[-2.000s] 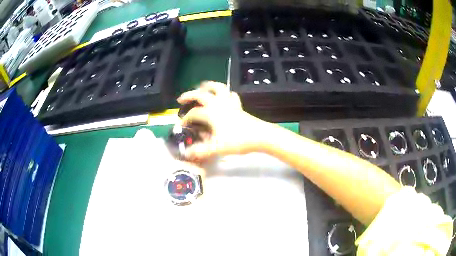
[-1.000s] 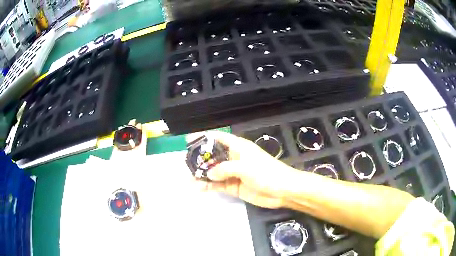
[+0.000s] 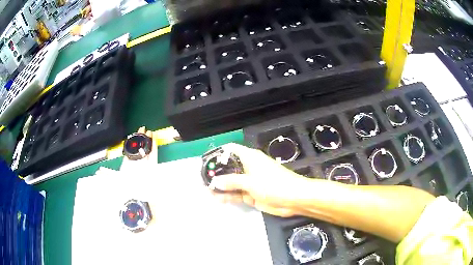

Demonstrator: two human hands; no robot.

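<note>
My right hand [image 3: 259, 181] grips a round watch body [image 3: 220, 168] over the white sheet's right part; its dark screen shows small green and red marks. My left hand [image 3: 139, 164] is pale and washed out against the white sheet [image 3: 181, 227]; its fingers are mostly hidden. A second watch [image 3: 137, 145] with a red mark lies on it. A third watch [image 3: 135, 215], also lit red, lies lower down, apparently on my overexposed left forearm. The near black foam tray [image 3: 332, 207] at right holds several watches in its pockets.
A thick stack of black foam trays [image 3: 280, 98] stands behind the sheet, with another tray stack [image 3: 78, 103] at left. Blue plastic trays [image 3: 21, 217] are at the left edge. A yellow post [image 3: 398, 41] rises behind the near tray. Yellow tape crosses the green mat [image 3: 150, 77].
My right hand has moved right from over my left hand, holding a watch. The watch on my left hand is now uncovered. The view has shifted right.
</note>
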